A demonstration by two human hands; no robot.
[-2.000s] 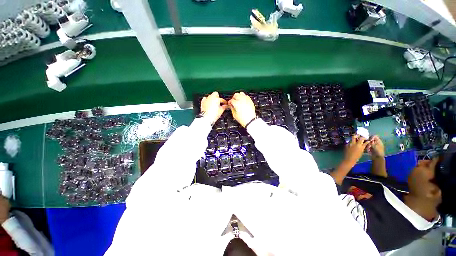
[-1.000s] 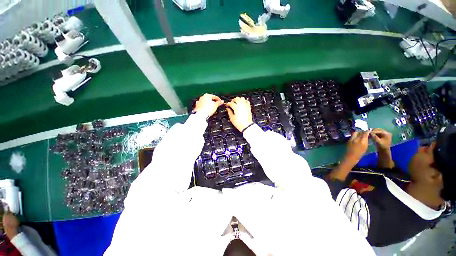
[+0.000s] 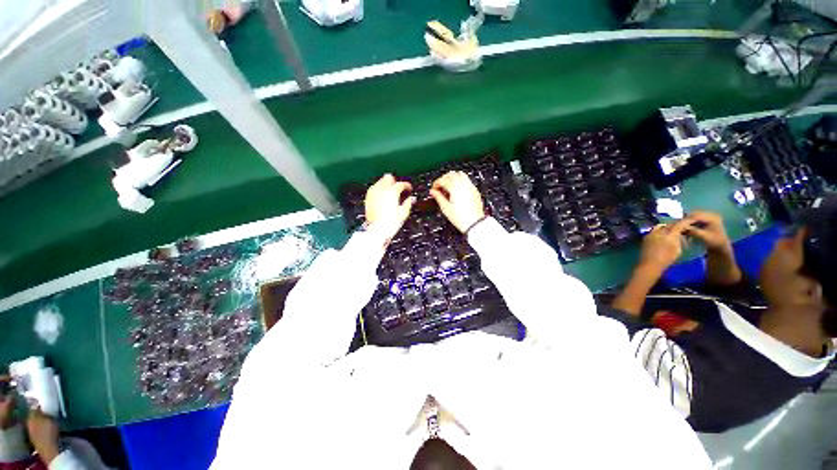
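A large black blister tray (image 3: 439, 330) with rows of small dark shiny modules (image 3: 410, 303) lies in front of me. My left hand (image 3: 389, 204) is over the tray's back left part, thumb and fingertips bent together. My right hand (image 3: 457, 199) is just to its right over the same rows, fingers bent towards the left hand. A gap lies between the hands, with dark modules below it. The fingertips are too small and blurred to tell whether either hand holds a part.
Left are a parts box (image 3: 272, 300), a white cable bundle (image 3: 276, 257) and heaped wired modules (image 3: 188, 330). A second tray (image 3: 589, 188) lies right. A grey post (image 3: 243, 115) stands behind. A neighbour's hands (image 3: 684, 240) work at right; another person's hands hold a white housing (image 3: 39, 386) at far left.
My hands have moved apart from nearly touching, the right one a little to the right. The view has turned slightly. The left neighbour's white housing shows more fully.
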